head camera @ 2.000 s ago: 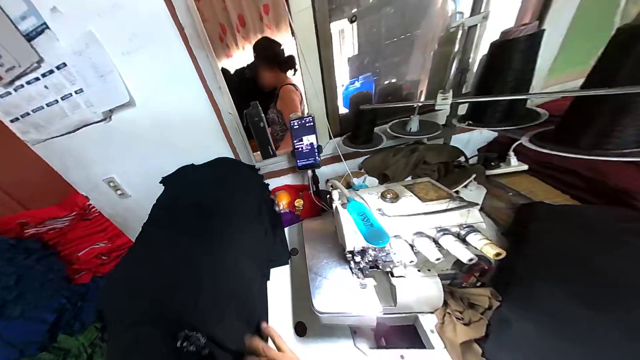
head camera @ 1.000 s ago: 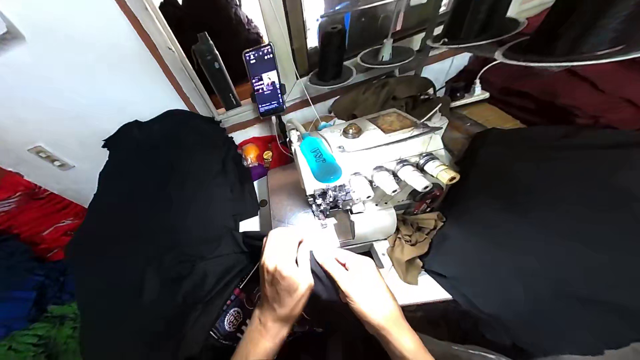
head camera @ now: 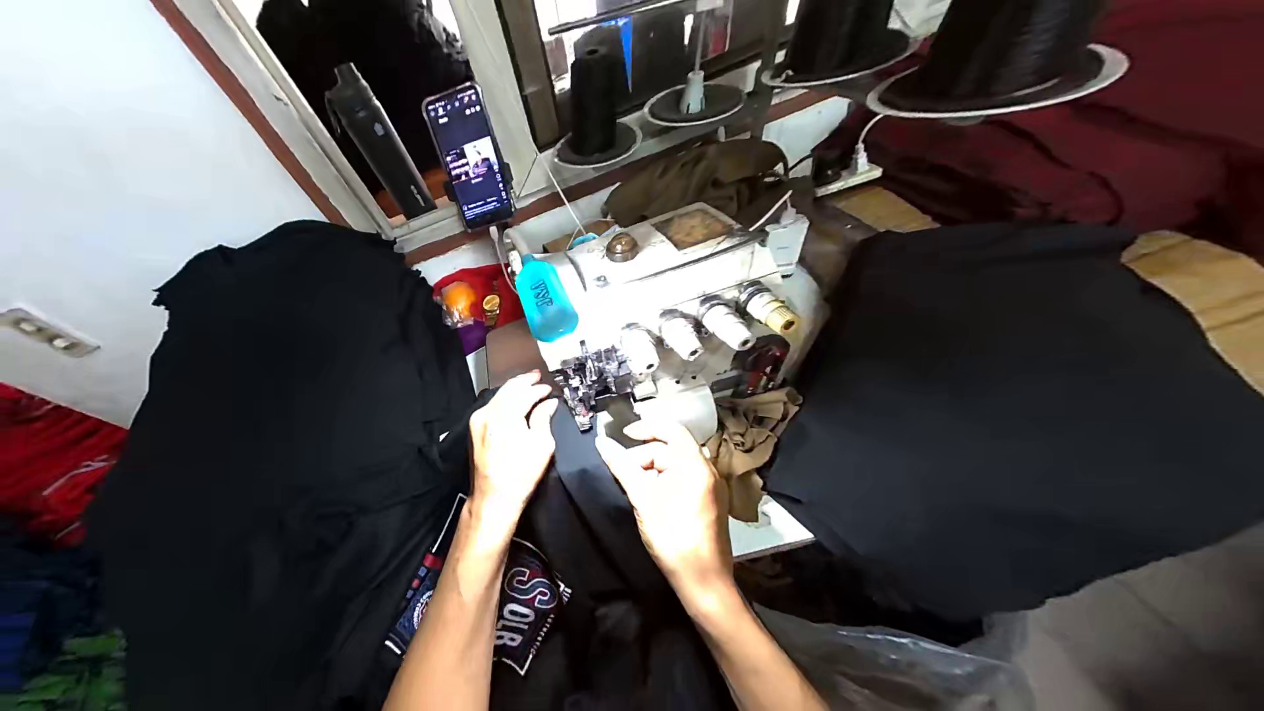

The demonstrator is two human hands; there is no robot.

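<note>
A white overlock sewing machine (head camera: 681,267) stands in the middle, with its presser foot (head camera: 583,410) over dark fabric. My left hand (head camera: 512,434) pinches black fabric (head camera: 568,484) just left of the foot. On the other side of the foot, my right hand (head camera: 667,484) has its thumb and forefinger close together at the fabric's right edge; whether cloth is between them cannot be told. The black fabric runs down toward me between my forearms. A printed patch (head camera: 528,597) with lettering shows on dark cloth beside my left forearm.
Black cloth (head camera: 296,444) is heaped at left, and more black cloth (head camera: 1007,415) lies at right. Brown scraps (head camera: 755,434) hang beside the machine. Behind it are a phone (head camera: 469,158) in a holder and thread cones (head camera: 594,99). A clear plastic bag (head camera: 908,662) is at lower right.
Two seconds ago only one hand showed, at the lower edge; both hands are now at the presser foot. Since one second ago they have moved slightly apart. The view has shifted closer to the machine.
</note>
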